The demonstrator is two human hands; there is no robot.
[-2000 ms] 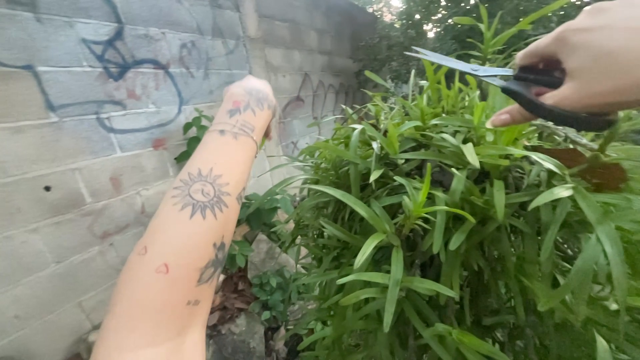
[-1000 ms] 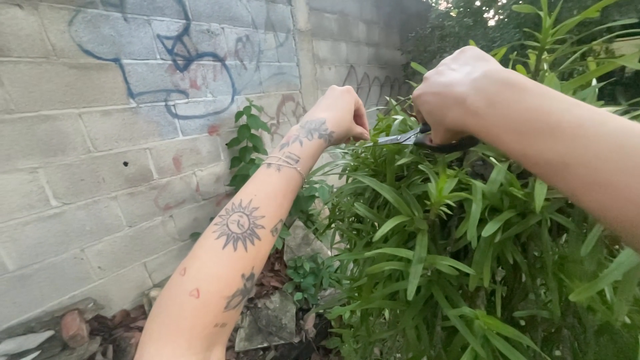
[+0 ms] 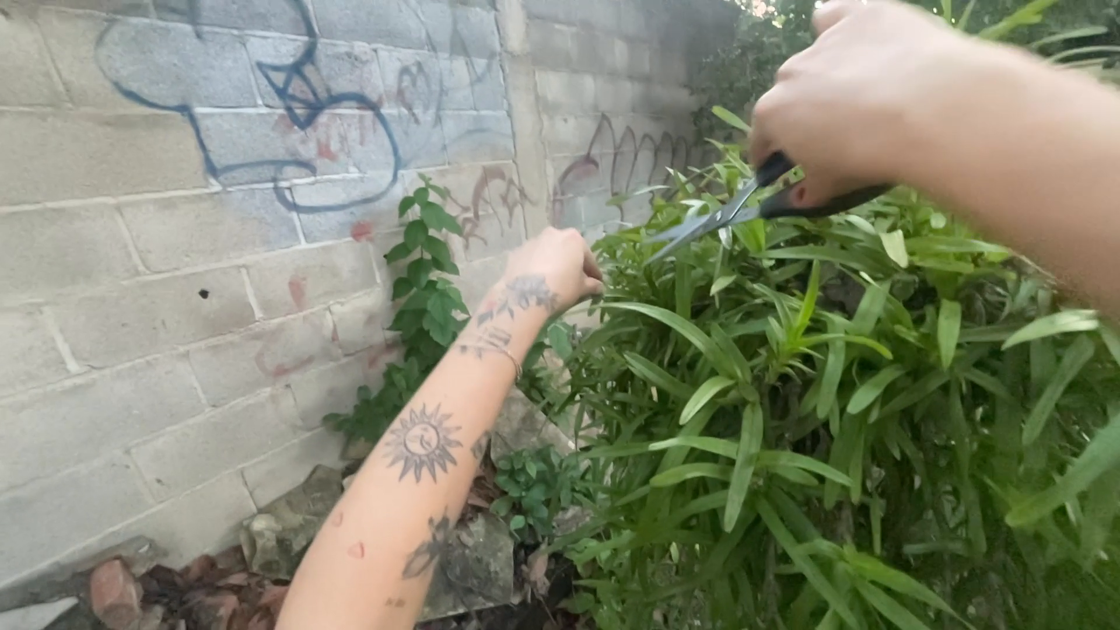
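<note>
My right hand (image 3: 840, 114) holds a pair of scissors (image 3: 713, 220) with black handles at the upper right. Their blades are slightly apart and point down and left over the top of a leafy green bush (image 3: 787, 376). My left hand (image 3: 560, 267), at the end of an outstretched arm, is at the bush's left edge, left of and a little below the blade tips. Its fingers are curled together and their tips are hidden, so whether they pinch a leaf or stem cannot be told.
A concrete block wall (image 3: 157, 350) with painted graffiti runs along the left. A broad-leaved climbing plant (image 3: 429, 262) grows against it. Rocks (image 3: 477, 560), dry leaves (image 3: 192, 599) and a broken reddish brick piece (image 3: 114, 591) lie at its foot. Darker foliage stands behind the bush.
The scissors, close beside my left hand one second ago, are now farther from it, up and to the right. Two seconds ago my left hand was farther from the scissors, near the wall.
</note>
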